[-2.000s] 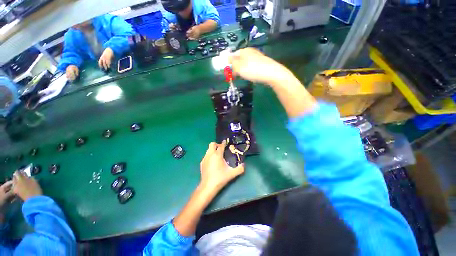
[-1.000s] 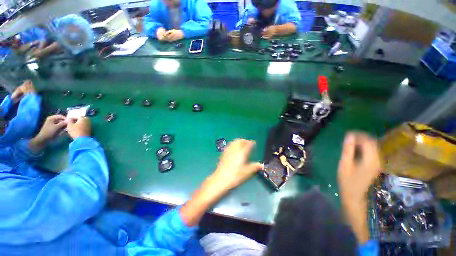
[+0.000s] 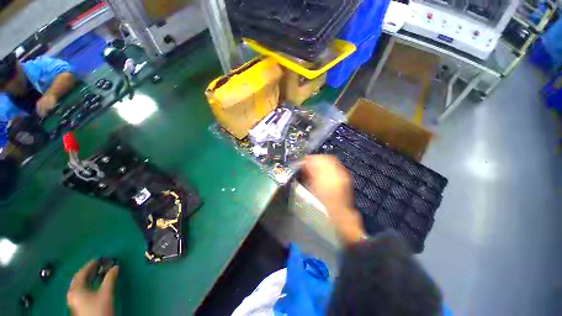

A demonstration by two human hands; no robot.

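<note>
The press fixture (image 3: 117, 176) stands on the green bench at the left, its red toggle handle (image 3: 71, 143) sticking up. Its nest (image 3: 163, 225) has tan ring-like edging, with a small white label above. My left hand (image 3: 91, 296) is at the lower left, below the fixture, with a small black device unit (image 3: 106, 268) between thumb and finger. My right hand (image 3: 333, 188) is blurred, beside the shiny small fittings (image 3: 286, 139) in clear plastic and the left edge of the black parts tray (image 3: 388, 185). Its fingertips are unclear, and whether it holds anything cannot be told.
Two more device units (image 3: 46, 273) lie at the lower left. A yellow-taped cardboard box (image 3: 246, 95) stands behind the fittings. Stacked black trays (image 3: 289, 24) sit in a yellow-rimmed crate behind. A person in blue (image 3: 46, 77) works opposite. The bench edge runs diagonally below the fixture.
The view has swung right, bringing the parts tray and floor into sight. My right hand has moved to the fittings and tray. My left hand has moved away from the nest to a device unit.
</note>
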